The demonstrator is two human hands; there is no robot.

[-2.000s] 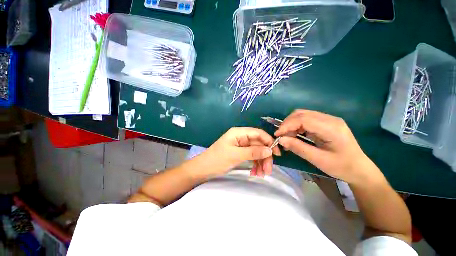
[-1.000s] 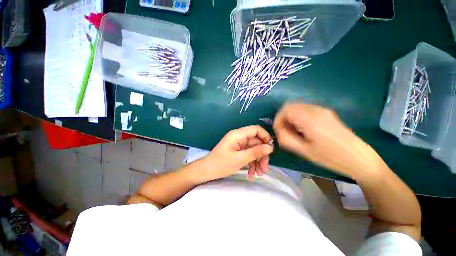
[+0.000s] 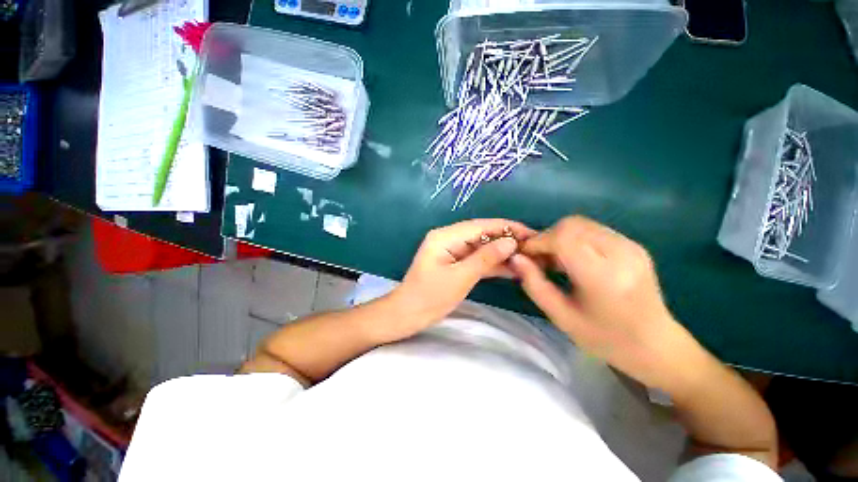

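Observation:
My left hand point(image 3: 456, 259) is closed on small metal pins point(image 3: 506, 232); only their ends show between thumb and fingers. My right hand point(image 3: 597, 282), slightly blurred, meets the left fingertips; its fingers are bent and what they hold cannot be made out. Both hands are at the bench's front edge. A pile of silver pins point(image 3: 484, 141) lies ahead, spilling from a tipped clear tub point(image 3: 621, 56). A left clear tub point(image 3: 221, 127) holds pins on white paper. A right clear tub point(image 3: 750, 188) holds jumbled pins.
A record sheet point(image 3: 141, 122) with a green flower pen point(image 3: 172, 151) lies at the left. A digital scale point(image 3: 325, 8) and a smartphone point(image 3: 717, 19) are at the far edge. White paper scraps point(image 3: 264, 180) lie near the left tub. A blue tray point(image 3: 14, 136) is at far left.
My right hand moved off the left and came back to its fingertips. The pointed tool seen earlier by the right hand no longer shows. My left hand is slightly higher in view.

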